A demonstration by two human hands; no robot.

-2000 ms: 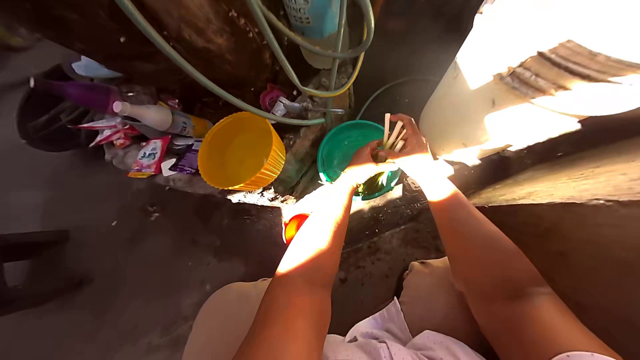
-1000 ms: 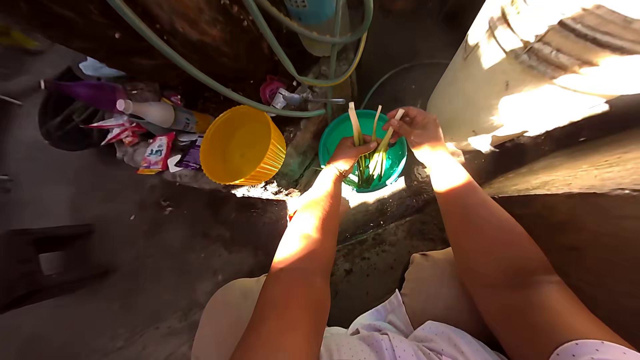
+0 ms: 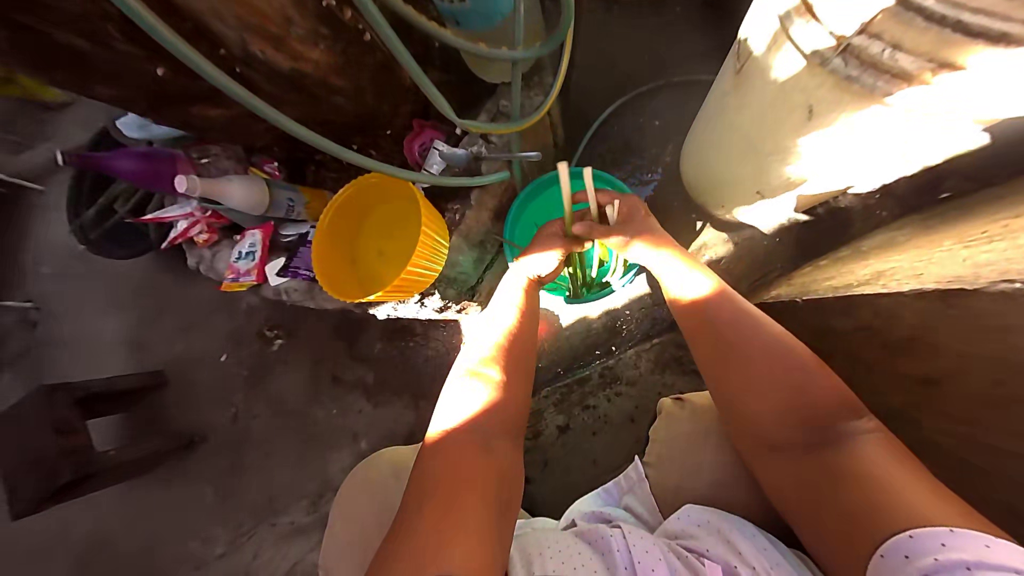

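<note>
Both my hands are over a green plastic basin (image 3: pixel 528 204), holding long plant stalks (image 3: pixel 566 192) with pale upper ends and green leafy parts hanging down into the basin. My left hand (image 3: pixel 550 250) grips stalks at the basin's left side. My right hand (image 3: pixel 628 224) is closed around several more pale-ended stalks, its fingers touching or nearly touching the left hand's. The lower leaves lie against the basin's near inner wall. How many stalks each hand has is partly hidden by the fingers. A yellow ribbed plastic tub (image 3: pixel 380 240) stands left of the basin.
Detergent packets (image 3: pixel 248 256), a white-capped bottle (image 3: pixel 232 194) and a purple bottle (image 3: pixel 132 168) lie at the left beside a black basin (image 3: pixel 112 232). A hose (image 3: pixel 264 112) loops overhead. A spoon (image 3: pixel 500 156) rests behind the tub. A large pale container (image 3: pixel 744 136) stands right; a dark stool (image 3: pixel 88 432) lower left.
A second ago the hands were apart with stalks spread between them; now they are close together. Two seconds ago the stalks were bunched and tilted; now the pale ends stand more upright.
</note>
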